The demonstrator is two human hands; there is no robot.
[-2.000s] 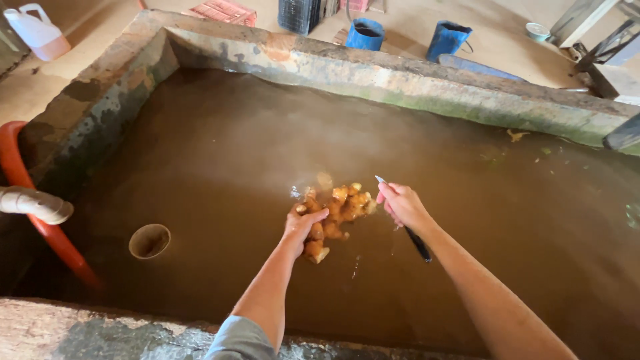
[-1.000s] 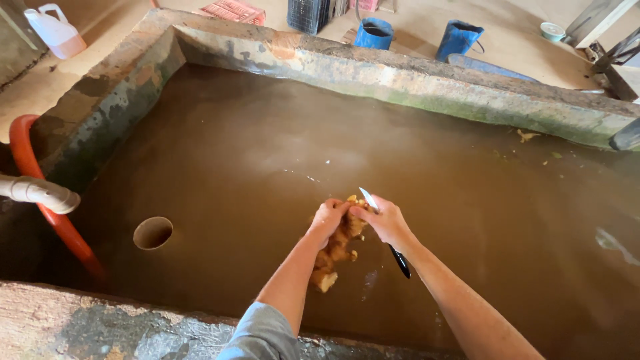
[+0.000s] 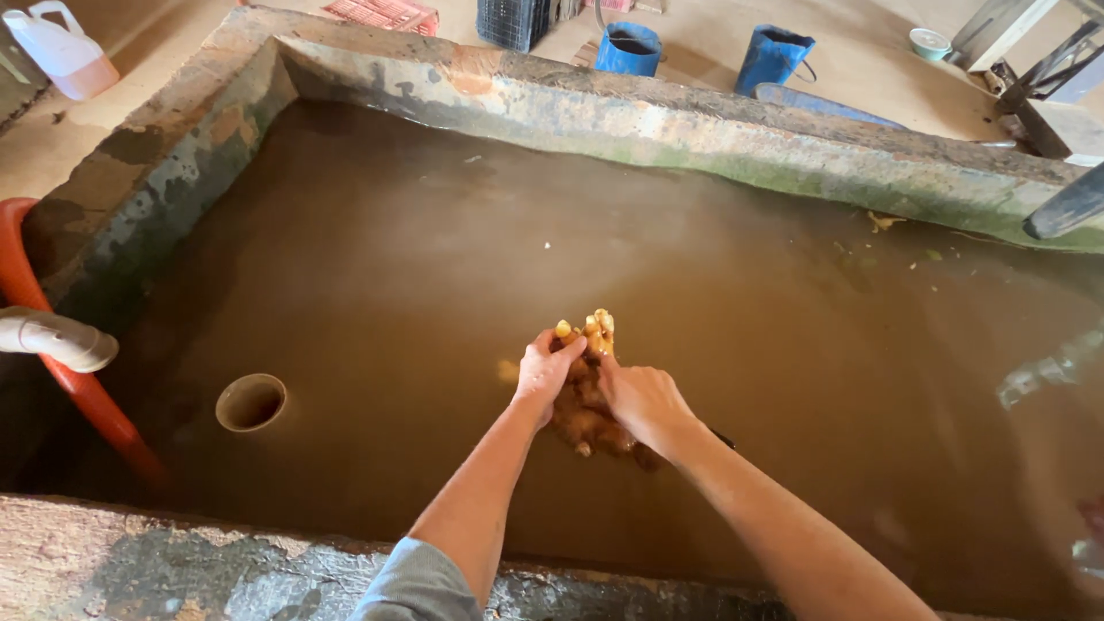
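A knobbly ginger-like root clump [image 3: 595,405] lies partly under the brown water, its pale yellow tips above the surface. My left hand [image 3: 546,369] grips the clump from the left, thumb across its upper part. On the right side, my right hand [image 3: 642,398] touches the clump with a fingertip near the pale tips. A knife's black handle [image 3: 723,438] pokes out behind my right wrist; its blade is hidden. Both hands are just over the murky water of a concrete tank [image 3: 638,121].
An upright pipe opening [image 3: 250,403] breaks the water at left, near a white pipe elbow [image 3: 60,338] and an orange hose [image 3: 86,397]. Beyond the rim are blue containers [image 3: 628,50], a black crate [image 3: 512,22] and a plastic jug [image 3: 65,53].
The clump's pale tips now point up between my hands. My right hand has turned, and the knife blade seen earlier is hidden behind it.
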